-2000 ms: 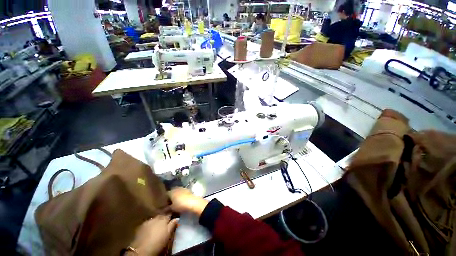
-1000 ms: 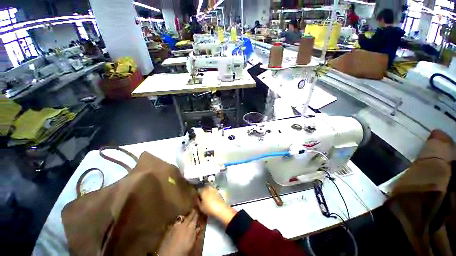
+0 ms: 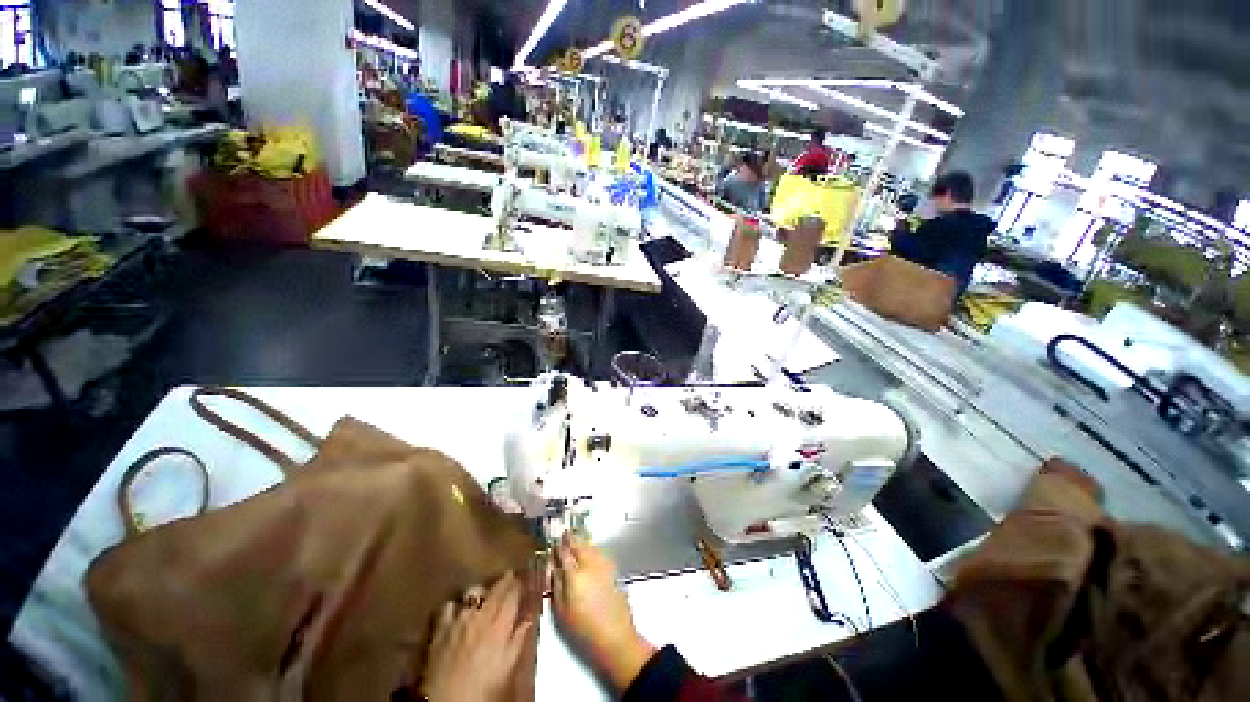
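Note:
A large brown bag body [image 3: 322, 562] lies on the white table left of the sewing machine [image 3: 727, 460], its right edge at the needle area. A small yellow patch shows on it. Its thin strap loop [image 3: 167, 480] lies on the table at the left. My left hand [image 3: 483, 642] lies on the bag near its right edge, fingers forward; whether it grips is not clear. My right hand [image 3: 590, 599] is at the bag's edge just below the presser foot, fingertips close to it; its grip is partly hidden.
Orange-brown snips [image 3: 713, 564] and a black tool [image 3: 814, 582] with cords lie right of the machine base. A brown pile [image 3: 1097, 590] is at the right. Another machine table [image 3: 473, 244] stands ahead. A person [image 3: 949, 240] is at the back right.
The head view has shifted, now showing more ceiling. Both hands stay at the bag's right edge; my right forearm points more toward me than before.

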